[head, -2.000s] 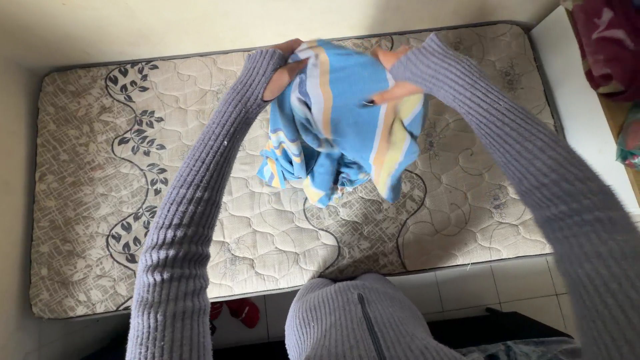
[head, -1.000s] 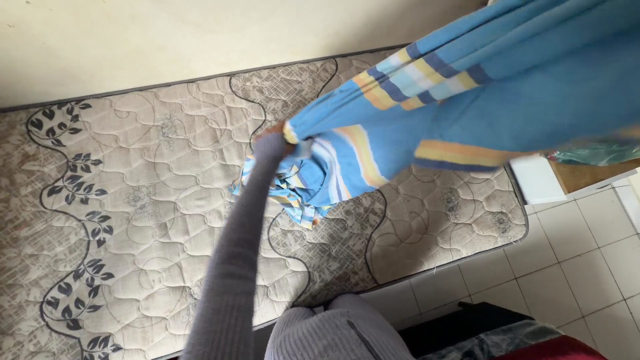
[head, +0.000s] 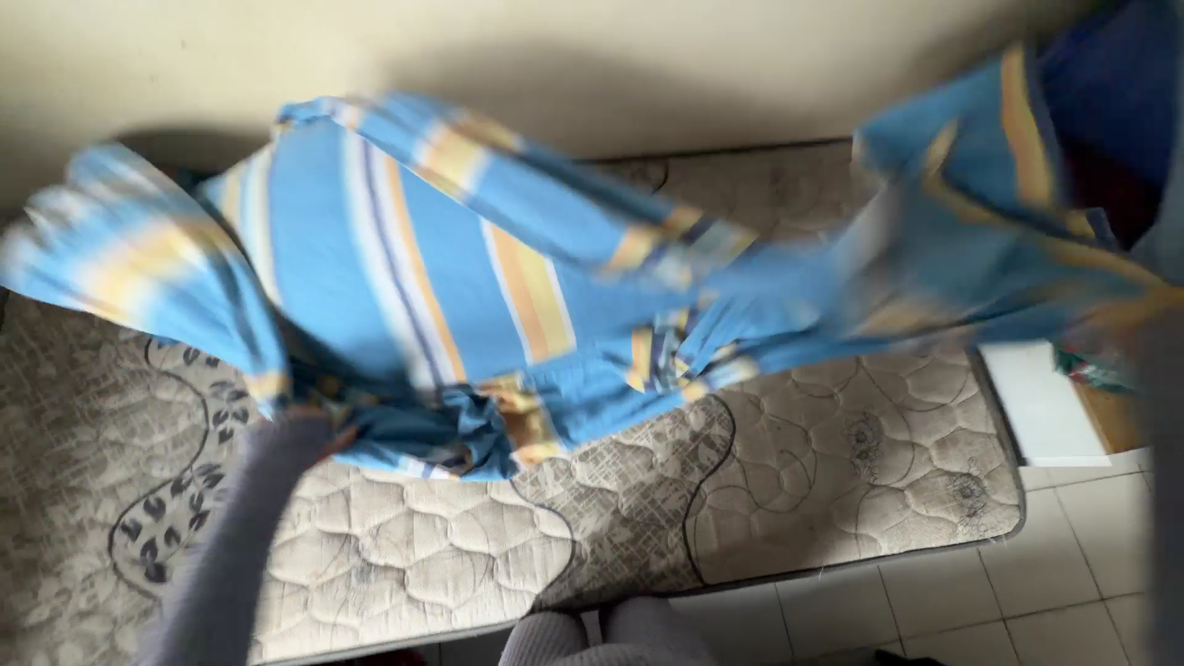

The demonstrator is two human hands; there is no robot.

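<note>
A blue striped cloth [head: 444, 268], with yellow, orange and white bands, stretches across the view in the air above a quilted mattress [head: 416, 546]. Its left end billows and is blurred. My left hand [head: 319, 430] grips its lower edge at the left, partly covered by the folds. At the far right edge my right hand [head: 1124, 319] is very blurred, against the cloth's right end; its fingers cannot be made out. Part of the cloth is bunched near the middle.
A cream wall [head: 647, 65] rises along the mattress's far side. White floor tiles [head: 934, 592] lie at the near right. A white and wooden piece of furniture [head: 1054, 407] stands past the mattress's right end, with a green item [head: 1096, 368] on it.
The cloth was bunched between both hands, then drawn out to the upper right; now it spreads wide across the view. My left hand has moved left with its edge.
</note>
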